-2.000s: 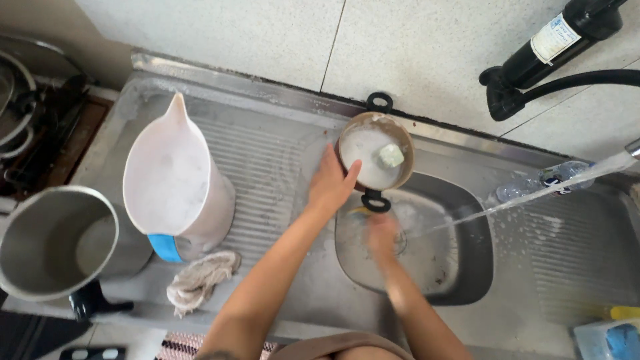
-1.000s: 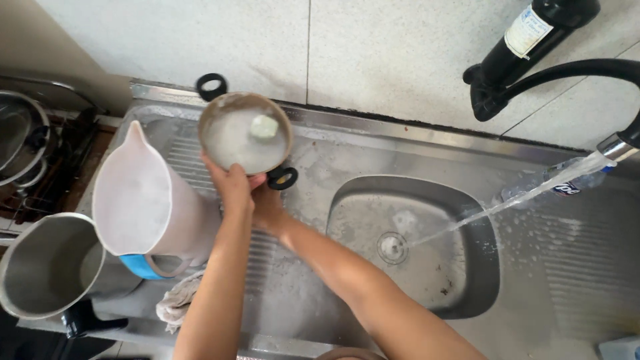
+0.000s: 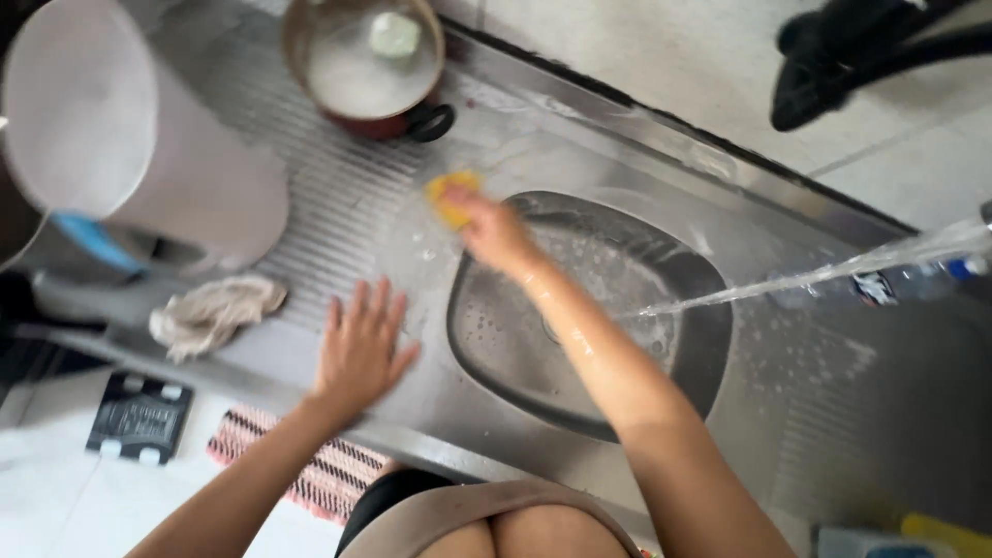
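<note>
My right hand [image 3: 496,232] holds a yellow sponge [image 3: 451,200] against the steel counter, at the upper left edge of the sink basin [image 3: 504,353]. Flat on the counter's front part, fingers spread, lies my left hand [image 3: 363,345], with nothing in it. A two-handled pot [image 3: 372,77] with whitish, cloudy liquid and a pale green block [image 3: 395,36] stands on the ribbed drainboard behind my hands. Left of them is a large white plastic pitcher [image 3: 217,170] with a blue handle. A crumpled cloth [image 3: 217,314] lies in front of the pitcher.
Water [image 3: 814,273] streams from the right into the basin. A clear plastic bottle [image 3: 914,280] lies behind the basin's right side, below a black fixture [image 3: 821,70] at the wall. On the floor are a striped rug [image 3: 325,473] and a dark scale [image 3: 139,418].
Both hands have left the pot, which rests on the drainboard. My right hand now has the yellow sponge; my left hand has come down onto the counter. The view has moved closer and tilted.
</note>
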